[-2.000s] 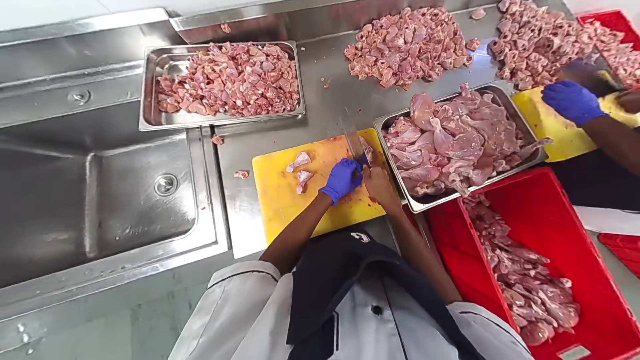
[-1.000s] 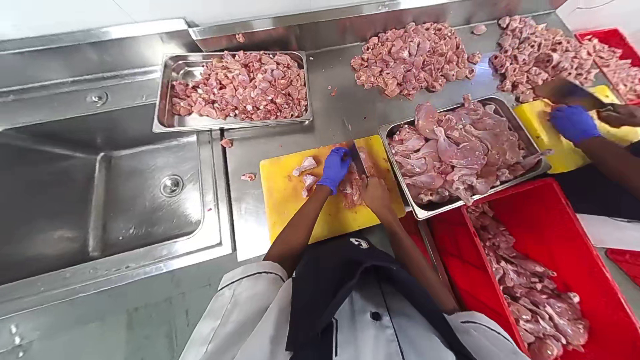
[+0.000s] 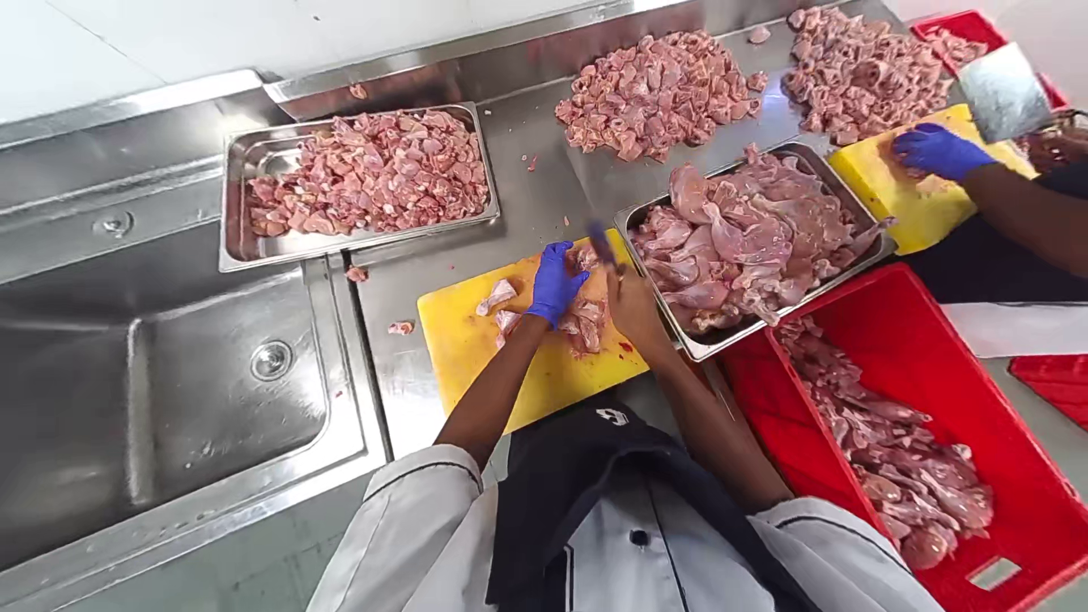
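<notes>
My left hand (image 3: 556, 285), in a blue glove, rests on chicken pieces on the yellow cutting board (image 3: 463, 374); its fingertips touch meat near the board's upper edge. Bare of any glove, my right hand (image 3: 631, 302) grips a knife (image 3: 602, 242) whose blade is blurred and raised over the board's top right corner. Cut chicken pieces (image 3: 585, 325) lie between my hands, and a drumstick piece (image 3: 496, 297) lies left of the glove. Just right of the board stands a steel pan (image 3: 699, 347) heaped with raw chicken legs (image 3: 748, 229).
A steel tray (image 3: 357, 243) of cut chicken stands behind left, beside the sink (image 3: 229, 382). Piles of cut meat (image 3: 659, 93) (image 3: 867, 72) lie at the back. A red crate (image 3: 960, 399) holds more chicken. A co-worker's gloved hand (image 3: 942, 153) and cleaver (image 3: 1005, 92) are at another yellow board (image 3: 901, 200).
My right hand has lifted the knife; a second ago its blade was down by my left hand. More cut pieces lie on the board than two seconds ago. The co-worker's cleaver has risen.
</notes>
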